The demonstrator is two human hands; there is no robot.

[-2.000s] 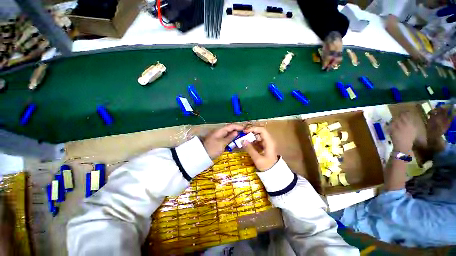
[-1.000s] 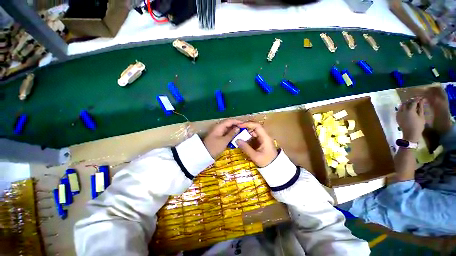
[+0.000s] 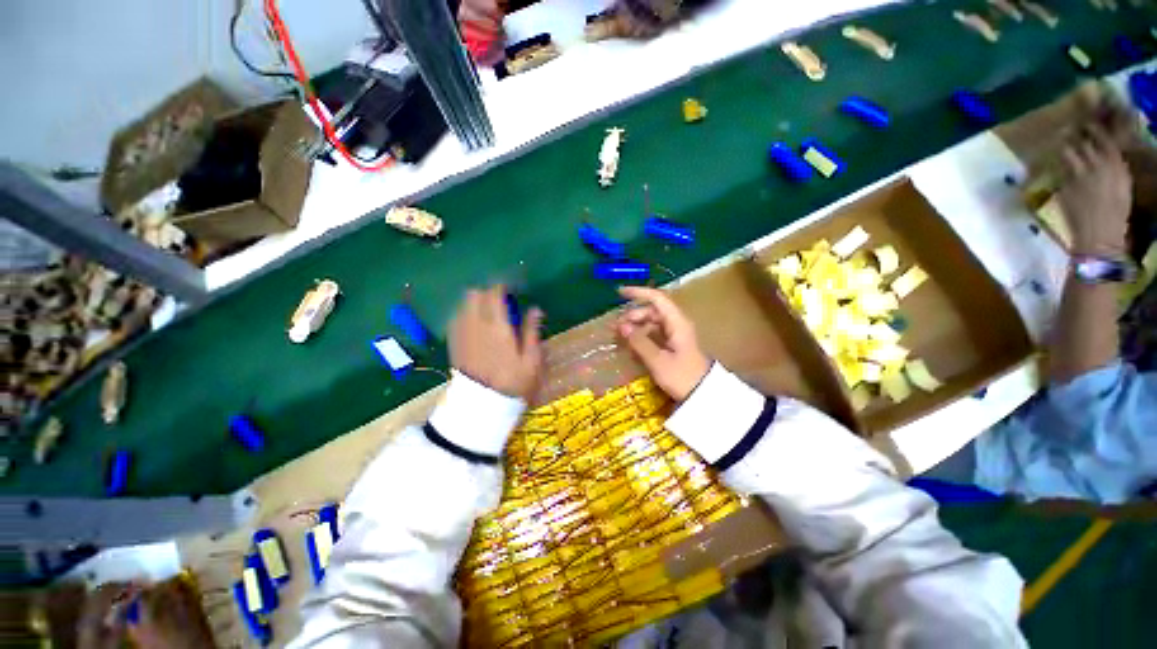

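Note:
My left hand (image 3: 495, 342), blurred, is at the belt's near edge. A blue battery pack (image 3: 513, 308) shows between its thumb and fingers; whether it is gripped is unclear. My right hand (image 3: 666, 342) is empty with fingers apart, beside the belt's edge. Another blue pack (image 3: 622, 270) lies on the belt just beyond it, with a thin lead at its right end. A blue pack with a white label (image 3: 393, 355) lies on the belt to the left. Rows of amber-wrapped packs (image 3: 596, 507) with thin wires lie below my hands.
The green conveyor belt (image 3: 508, 228) carries blue packs and tan assemblies (image 3: 313, 311). An open carton (image 3: 971, 304) of yellow pieces (image 3: 850, 311) stands right. Labelled blue packs (image 3: 270, 555) lie lower left. Another person's hand (image 3: 1094, 190) is at right; blurred hands show at bottom left.
My hands have parted and no longer hold the white-labelled pack between them. My left hand has moved out to the belt's edge. An extra blue pack lies on the belt near my right hand. The view has tilted.

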